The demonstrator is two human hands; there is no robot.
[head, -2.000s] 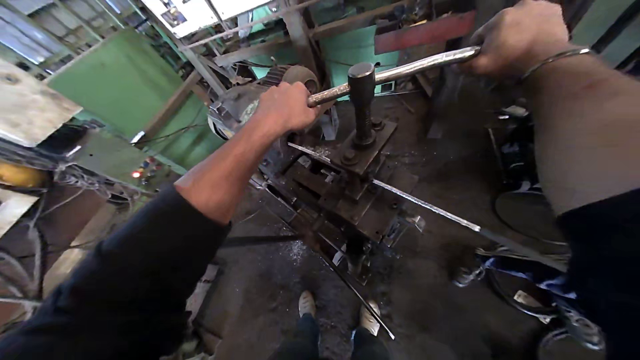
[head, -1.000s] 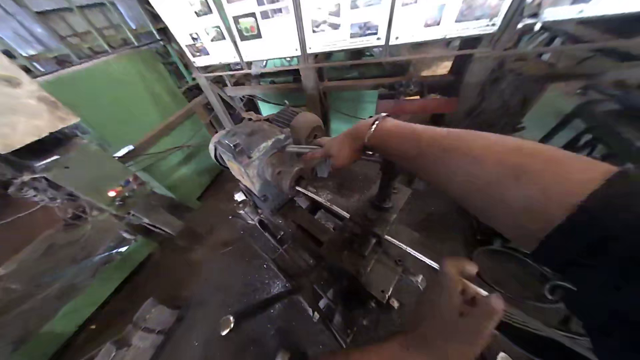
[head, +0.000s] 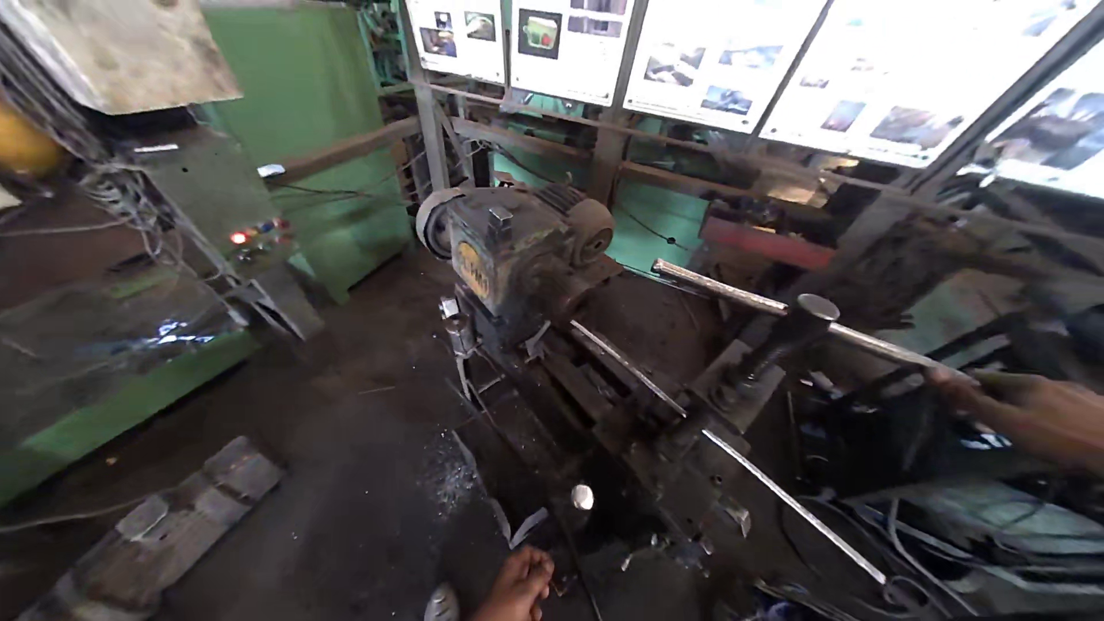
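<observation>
My right hand (head: 1026, 410), at the right edge and slightly blurred, grips the near end of a metal bar handle (head: 724, 289). The bar passes through the head of an upright post (head: 780, 341) on the machine. Low in the view, my left hand (head: 522, 582) has its fingers curled; whether it holds anything is not plain. A round whitish knob end (head: 582, 497) shows just above it. A long thin metal rod (head: 793, 504) runs from the gearbox housing (head: 496, 259) through the clamp area toward the lower right.
An electric motor (head: 591, 228) sits behind the gearbox. Green machine panels (head: 293, 129) stand at the left, with a lit red lamp (head: 238, 238). A worn block (head: 172, 535) lies on the floor at lower left. Cables (head: 931, 552) and scrap crowd the right; posters (head: 690, 69) hang behind.
Two seconds ago both hands gripped the bar handle. Now only my right hand is on it, and my left hand is low near the machine's front. The view has swung left.
</observation>
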